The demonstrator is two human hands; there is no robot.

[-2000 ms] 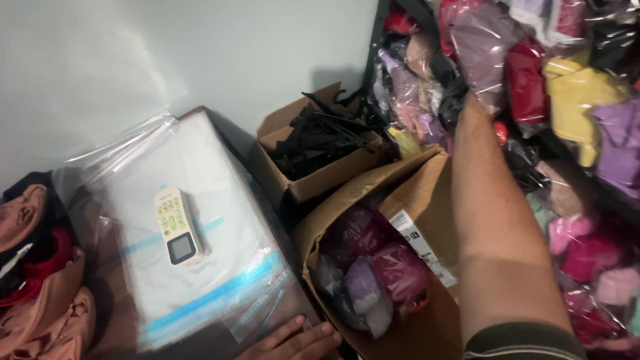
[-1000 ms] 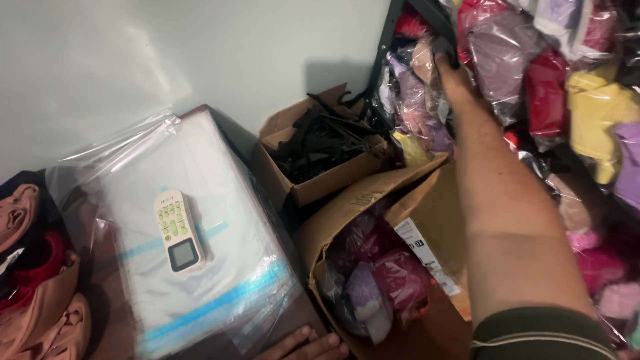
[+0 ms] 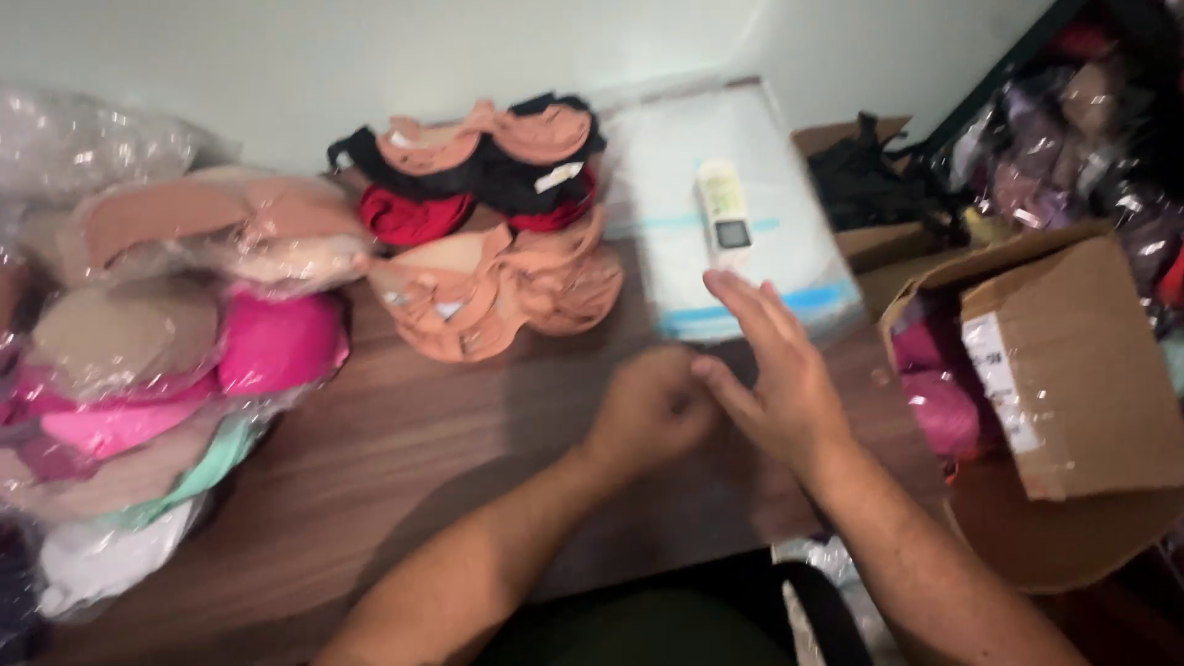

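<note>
Over the wooden table (image 3: 416, 518), my left hand (image 3: 652, 402) is blurred, its fingers curled; whether it holds anything cannot be told. Beside it my right hand (image 3: 777, 370) is raised with fingers apart and nothing in it. Its fingertips are near a stack of clear plastic bags (image 3: 661, 185) with blue strips, on which a pale remote control (image 3: 723, 213) lies. Left of the bags is a pile of unwrapped bras: a black and peach one (image 3: 490, 171) on top at the back, red cups (image 3: 416, 215) beneath, and peach bras (image 3: 504, 296) in front.
Bras in clear plastic bags (image 3: 129, 342) are heaped on the table's left side. At the right stand an open cardboard box (image 3: 1082, 379) holding wrapped pink items and a smaller box (image 3: 851, 250) of black items. Many bagged garments (image 3: 1036, 148) fill the far right, and a wall closes the back.
The view has swung left. My right hand has left the bagged garments at the right and is now over the table beside my left hand.
</note>
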